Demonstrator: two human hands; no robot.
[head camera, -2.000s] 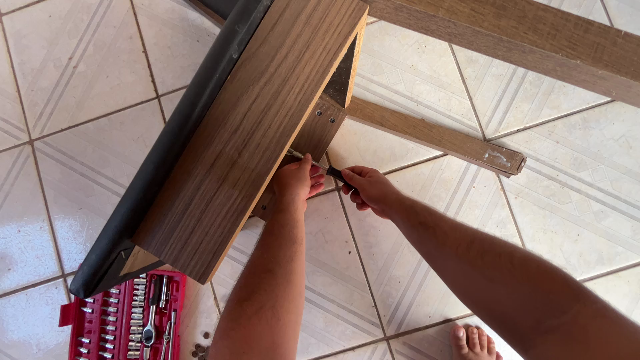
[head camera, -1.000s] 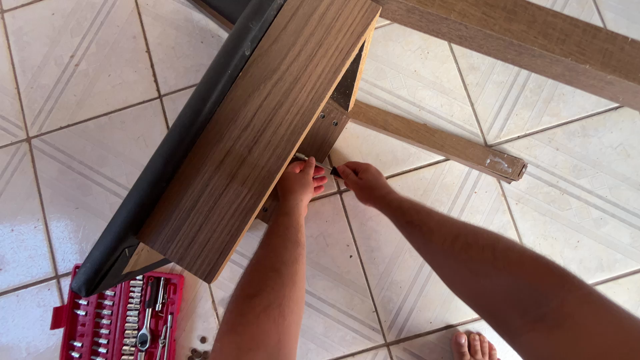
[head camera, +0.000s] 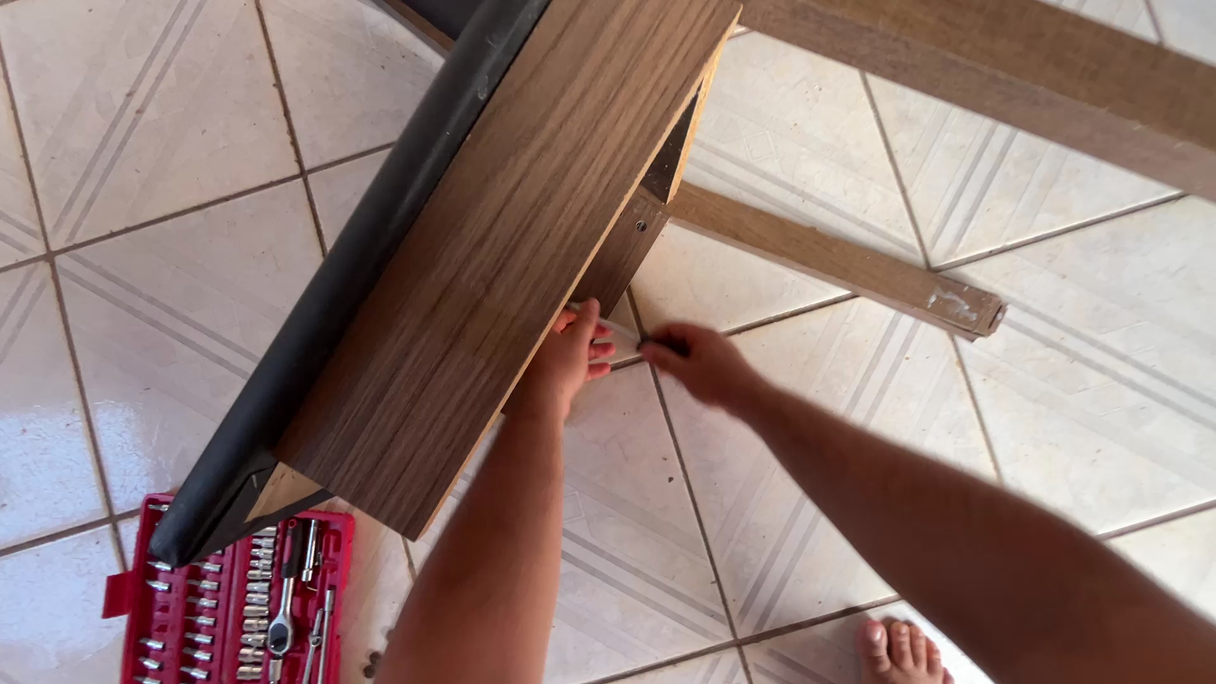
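A wood-grain panel box (head camera: 513, 256) with a black padded roll (head camera: 351, 266) along its left edge lies slantwise over the floor. At its lower right edge my left hand (head camera: 560, 356) pinches a thin metal shaft (head camera: 619, 332), its fingertips by a wooden crosspiece (head camera: 622, 252) that has a screw hole. My right hand (head camera: 698, 361) closes round the dark handle end of the same tool, probably a screwdriver. The tool's tip is hidden behind my left hand and the panel.
A red socket set case (head camera: 237, 608) with a ratchet (head camera: 285, 603) lies open at the lower left, small metal pieces (head camera: 373, 660) beside it. A wooden leg (head camera: 836, 261) extends right over the tiles; a thick wooden beam (head camera: 1007, 85) crosses the top right. A bare foot (head camera: 898, 651) is below.
Both hands stay at the crosspiece on the same tool. More of the handle showed in the earliest frame; my right hand covers most of it now.
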